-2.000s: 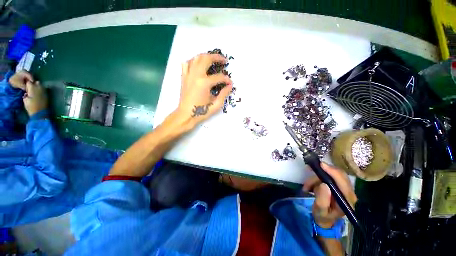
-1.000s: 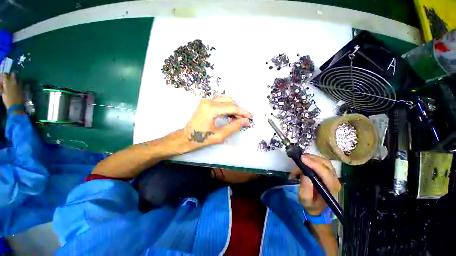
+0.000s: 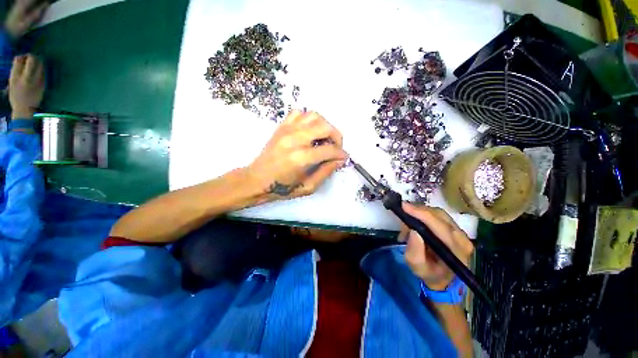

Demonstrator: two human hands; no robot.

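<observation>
My left hand (image 3: 301, 155) is over the white sheet (image 3: 231, 157), its fingertips pinched together on a tiny component (image 3: 343, 163), mostly hidden by the fingers. My right hand (image 3: 437, 246) holds the black soldering iron (image 3: 428, 236) like a pen. The iron's metal tip is at my left fingertips; whether it touches the component is too small to tell. A greenish-brown heap of small components (image 3: 248, 68) lies beyond my left hand. A looser silvery, purplish-dark pile (image 3: 411, 133) lies beyond the iron.
A tan round tub (image 3: 514, 185) with light pellets stands right of the piles. The black fan with a wire grille (image 3: 509, 105) is behind it. A solder reel (image 3: 59, 139) stands on the green mat at left, near another person's hands. A yellowish sponge (image 3: 613, 241) is far right.
My left hand first moved from the greenish heap towards the middle of the sheet. The iron's tip has moved left, away from the dark pile, to my left fingertips. The view has shifted.
</observation>
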